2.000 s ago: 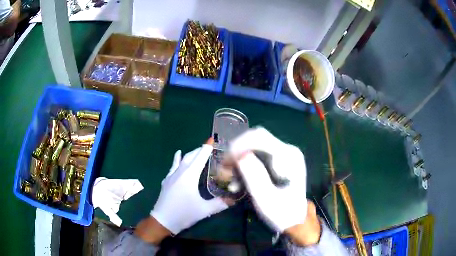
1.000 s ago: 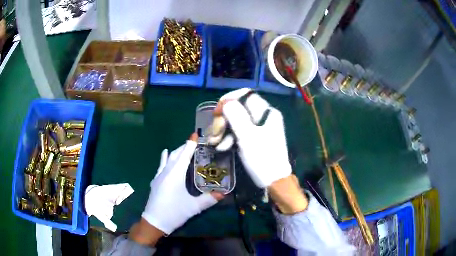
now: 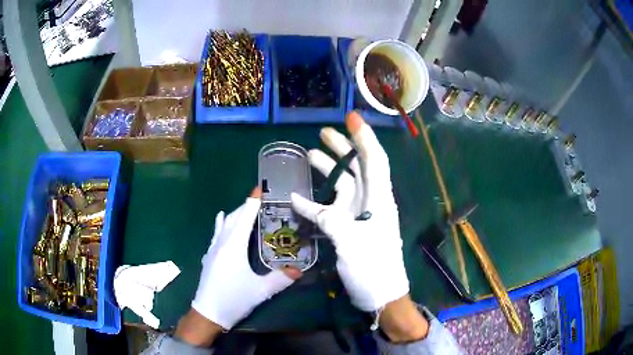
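The grey lock housing [image 3: 284, 170] lies hollow side up on the green mat, with a brass hub [image 3: 283, 241] in its lower part. My white-gloved left hand [image 3: 232, 267] grips the housing's lower left side, fingertips at its left and bottom edges. My white-gloved right hand [image 3: 368, 236] is just right of the housing, fingers partly spread. A slim dark tool [image 3: 339, 172], perhaps pliers, lies held across its fingers and palm. The tool's working end cannot be made out.
Blue bins hold brass cylinders [image 3: 69, 239], brass pins [image 3: 232, 69] and dark parts [image 3: 305, 87]. A brown compartment box [image 3: 137, 147], grease tub [image 3: 420, 76] and hammer [image 3: 489, 277] surround the work. Finished units [image 3: 494, 105] stand right; a white rag [image 3: 142, 288] lies left.
My right hand has moved off the housing to its right and its fingers have opened out, with the dark tool still in it. The brass hub shows uncovered. My left hand keeps its hold.
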